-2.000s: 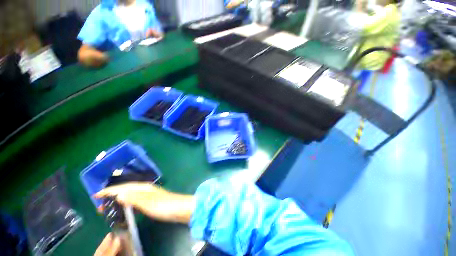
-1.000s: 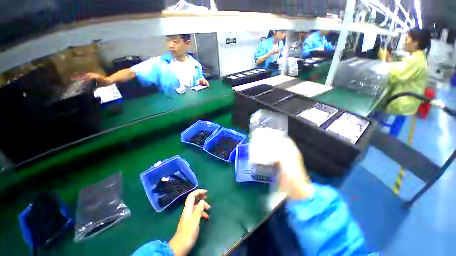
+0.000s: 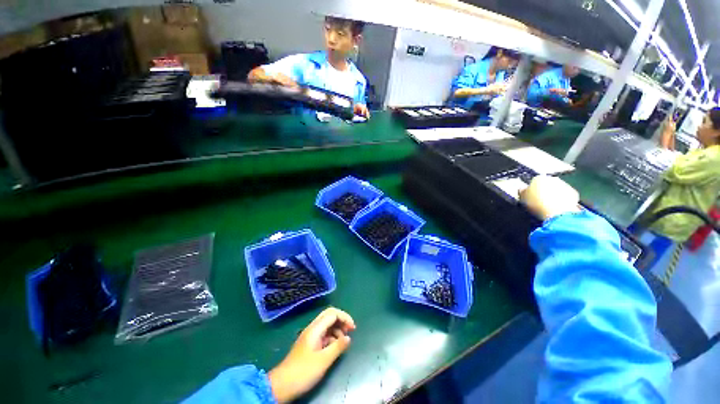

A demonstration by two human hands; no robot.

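My right hand [image 3: 549, 197] reaches over the black tray stack [image 3: 474, 207] at the right, its fingers at a pale phone assembly [image 3: 509, 186] in a slot; the fingertips are hidden, so I cannot tell if it grips it. My left hand [image 3: 314, 352] rests over the green mat, fingers loosely curled, nothing seen in it. Just beyond it stands the blue centre parts bin [image 3: 328, 272] with loose black strips [image 3: 289, 282]. The right bin [image 3: 405, 276] holds small black frames [image 3: 442, 290]. Two adjoining blue bins [image 3: 323, 196] [image 3: 410, 220] hold small black parts.
Bagged strips [image 3: 169, 286] lie left of centre, beside a blue bin [image 3: 35, 296] overflowing with black strips. A thin black stick [image 3: 76, 382] lies at lower left. A person [image 3: 324, 75] opposite holds a dark tray [image 3: 276, 94]. Tray stacks [image 3: 118, 110] stand at far left.
My right hand has moved right, from above the right bin to the tray stack, and the pale slab it carried is no longer seen in the air. The person opposite now holds a tray.
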